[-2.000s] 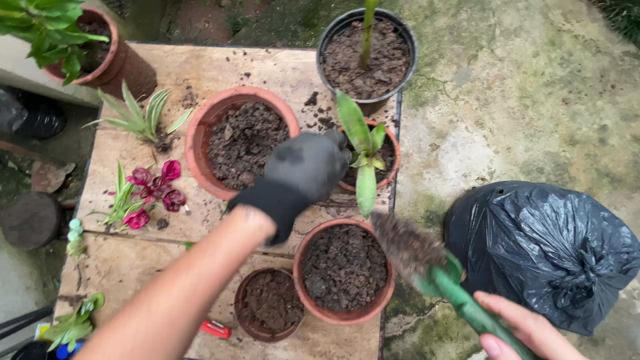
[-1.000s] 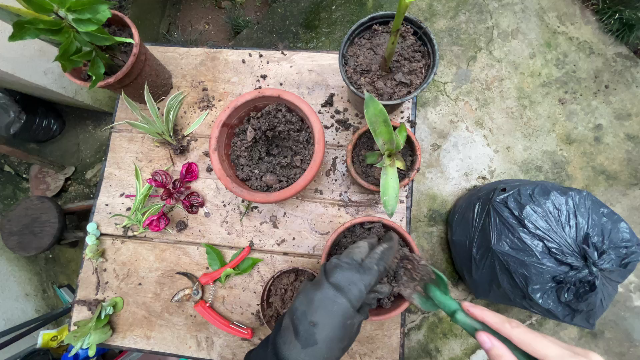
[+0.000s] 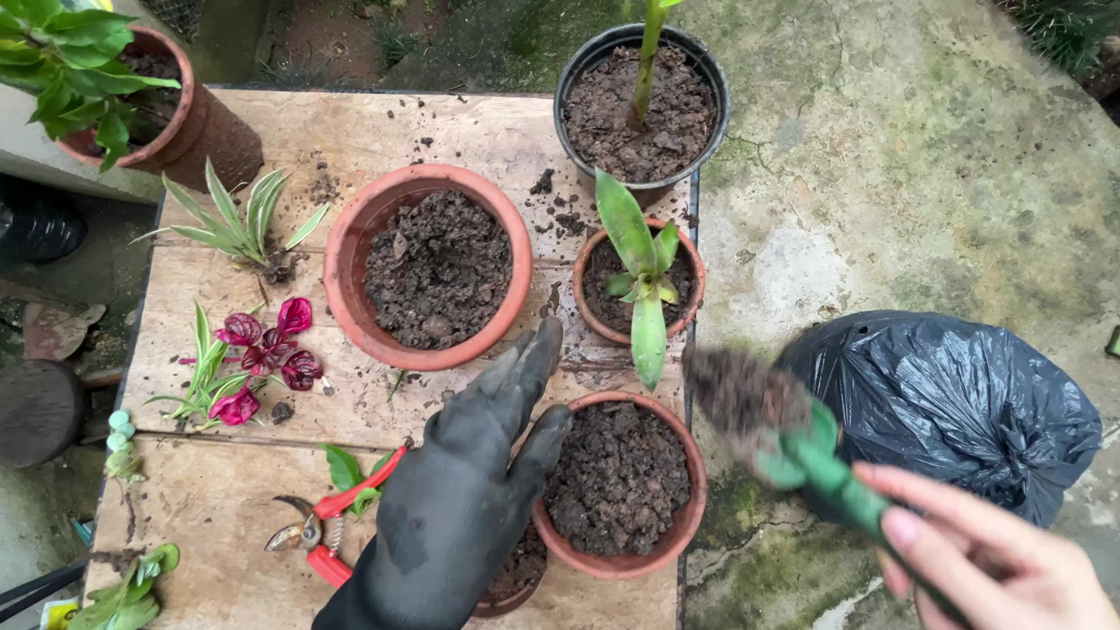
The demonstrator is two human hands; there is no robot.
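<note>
My left hand (image 3: 464, 499), in a black glove, has its fingers extended and holds nothing. It is between the large terracotta pot (image 3: 341, 262) and the soil-filled terracotta pot (image 3: 623, 481), its thumb at the latter's rim. Bare and at the lower right, my right hand (image 3: 989, 542) grips a green garden trowel (image 3: 831, 472) heaped with soil, slightly blurred, right of that pot. A small terracotta pot with a green plant (image 3: 643, 284) stands above. The glove partly covers another small pot of soil (image 3: 521, 569) and the red pruning shears (image 3: 328, 525).
A black plastic bag (image 3: 945, 402) sits on the concrete at right. A black pot with a thick stem (image 3: 646, 105) stands at the table's top right corner. A variegated spider plant (image 3: 241, 223), a magenta-leaved cutting (image 3: 271, 350) and succulent pieces (image 3: 131, 595) lie on the wooden table (image 3: 219, 490) at left.
My left hand has lifted from the soil-filled pot and moved left of it. The trowel has moved from over that pot to its right, still carrying soil.
</note>
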